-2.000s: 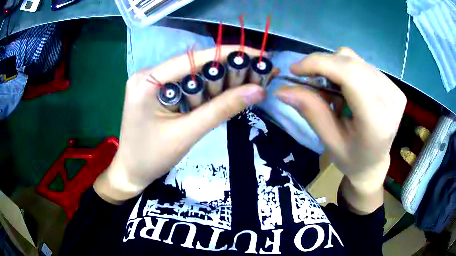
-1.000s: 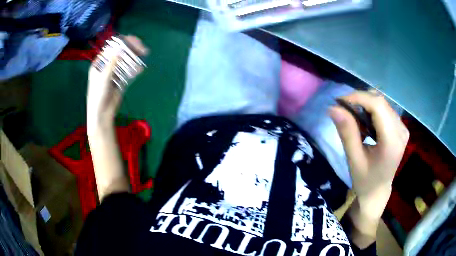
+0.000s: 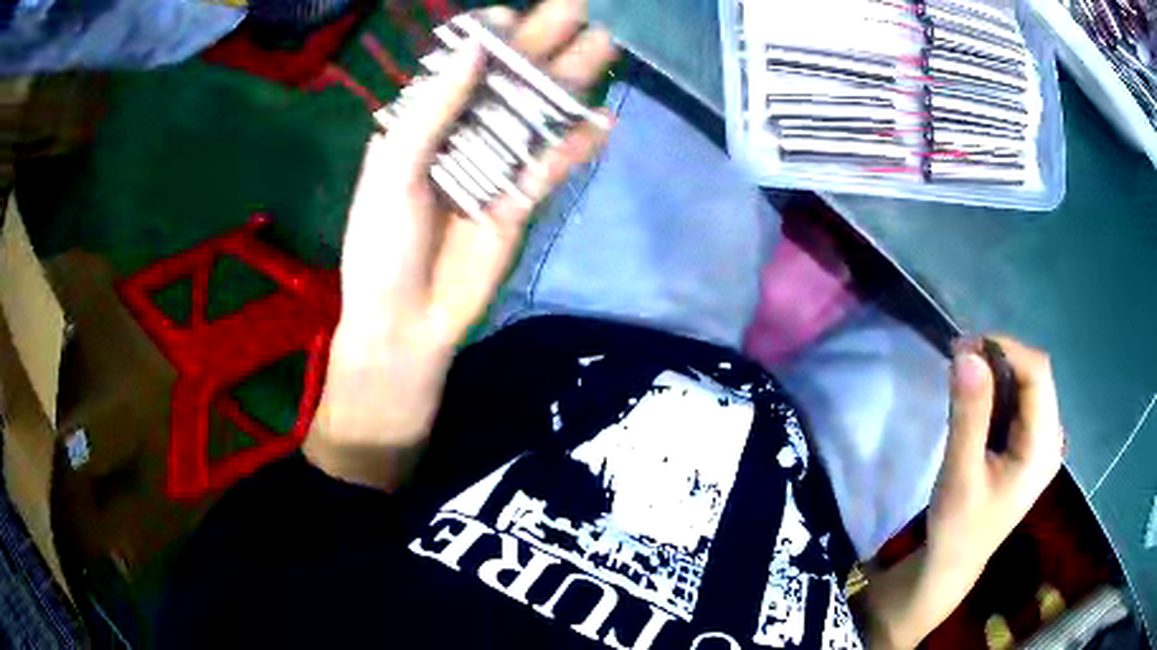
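Note:
My left hand [image 3: 438,254] is raised at the upper left and holds several shiny silver wired cells [image 3: 489,127] side by side in a fan. They are motion-blurred, with faint red wires at their upper left. My right hand [image 3: 1002,457] is at the right by the bench edge, its fingers curled around a short dark piece [image 3: 1002,394], mostly hidden; I cannot tell what it is. A clear plastic box [image 3: 1043,193] on the bench at the upper right holds two columns of silver cells [image 3: 837,121] with red wires between them.
A white tub [image 3: 1078,51] with jumbled cells is at the top right corner of the green bench [image 3: 1104,318]. A red plastic stool [image 3: 241,343] and cardboard [image 3: 102,381] are on the left. My lap [image 3: 660,203] lies below the bench edge.
The cells were fanned end-on before me; my left hand first swung left with them, then back right and up. My right hand moved away from them, right and down. The view shifted, showing more of the box.

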